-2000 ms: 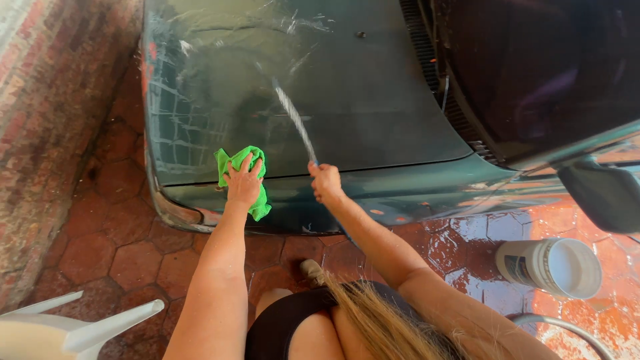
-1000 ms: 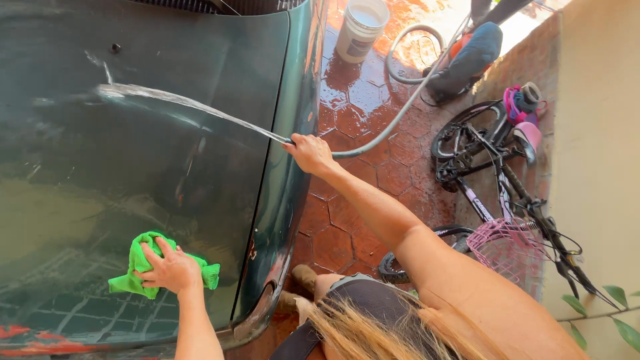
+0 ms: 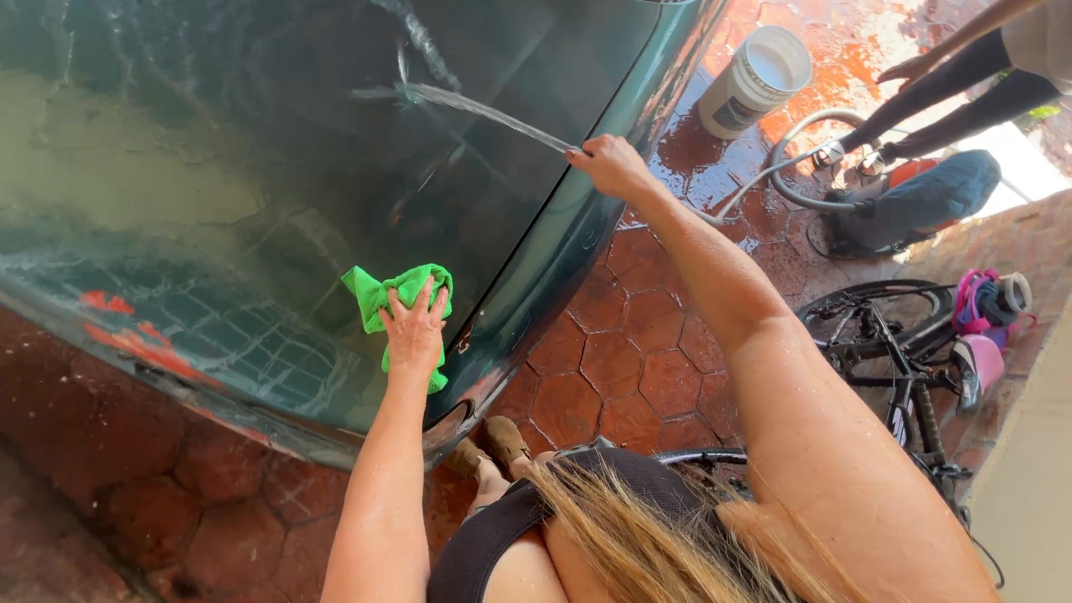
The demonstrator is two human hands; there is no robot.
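My left hand (image 3: 415, 328) presses a bright green cloth (image 3: 408, 289) onto the wet, dark green car hood (image 3: 276, 209), close to its front corner by the fender seam. Over the fender (image 3: 536, 293), my right hand (image 3: 614, 170) grips the end of a hose; the fingers cover its tip. A stream of water (image 3: 494, 117) runs from it to the left and splashes on the hood. Part of the grey hose (image 3: 712, 216) shows beyond my right forearm. Red patches and pale worn areas mark the hood's front part.
A white bucket (image 3: 749, 84) stands on wet hexagonal floor tiles (image 3: 599, 368) beside the car. A person (image 3: 963, 92) stands at the upper right, near the coiled hose and a blue-covered object (image 3: 942, 197). A bicycle (image 3: 904, 368) is by the wall at right.
My left hand and the green cloth are now nearer the fender seam than one second ago. The water lands at a different part of the hood. The view has turned since the first frame.
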